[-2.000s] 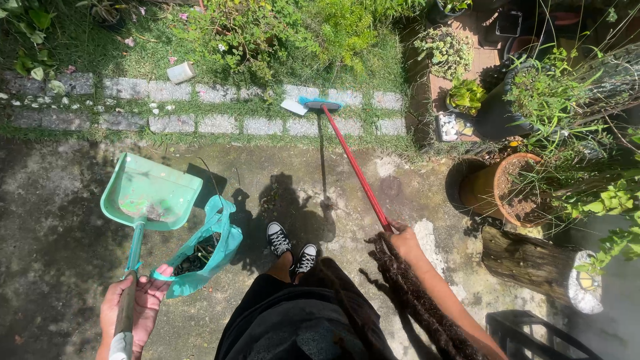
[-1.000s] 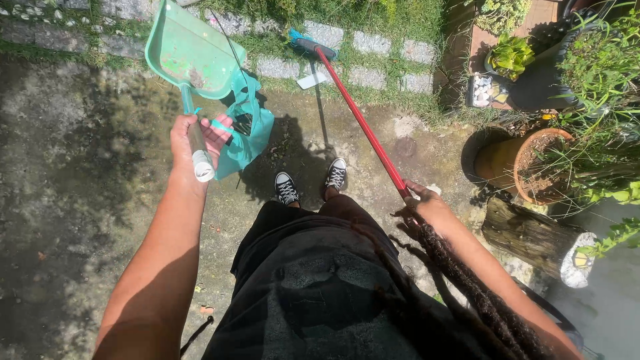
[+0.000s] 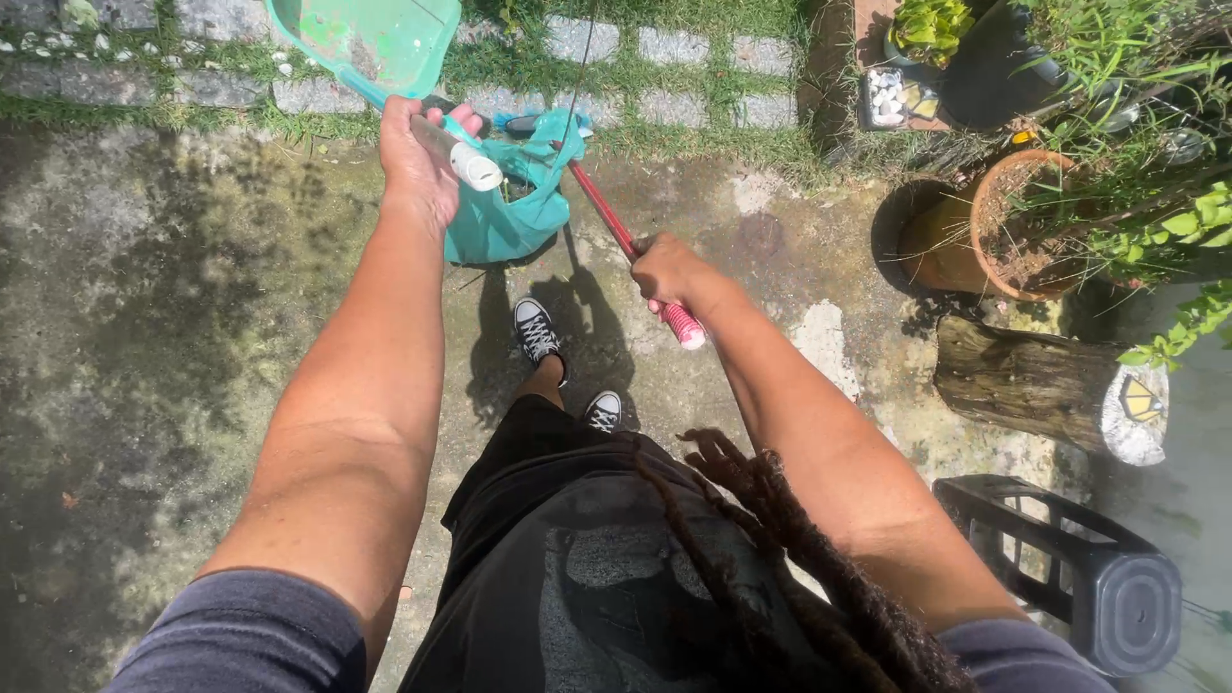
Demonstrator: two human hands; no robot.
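My left hand (image 3: pixel 419 159) grips the handle of a green plastic dustpan (image 3: pixel 371 43), whose pan is cut off by the top edge and holds some dirt. From the same hand hangs a teal plastic bag (image 3: pixel 505 223), its contents mostly hidden. My right hand (image 3: pixel 674 274) is closed around the broom's red handle (image 3: pixel 604 204), close to its ribbed pink end. The broom head (image 3: pixel 525 123), with blue bristles, is partly hidden behind the bag, by the stone pavers.
Stone pavers (image 3: pixel 674 108) set in grass border the concrete floor (image 3: pixel 144 385). To the right are a terracotta pot (image 3: pixel 987 231), a cut log (image 3: pixel 1030 380) and a dark plastic stool (image 3: pixel 1121 597) lying on its side. Leafy plants (image 3: pixel 1116 58) overhang the upper right.
The broom head has come nearer the bag and is now partly behind it. My right hand has moved inward with the handle, whose end now shows. The view has shifted.
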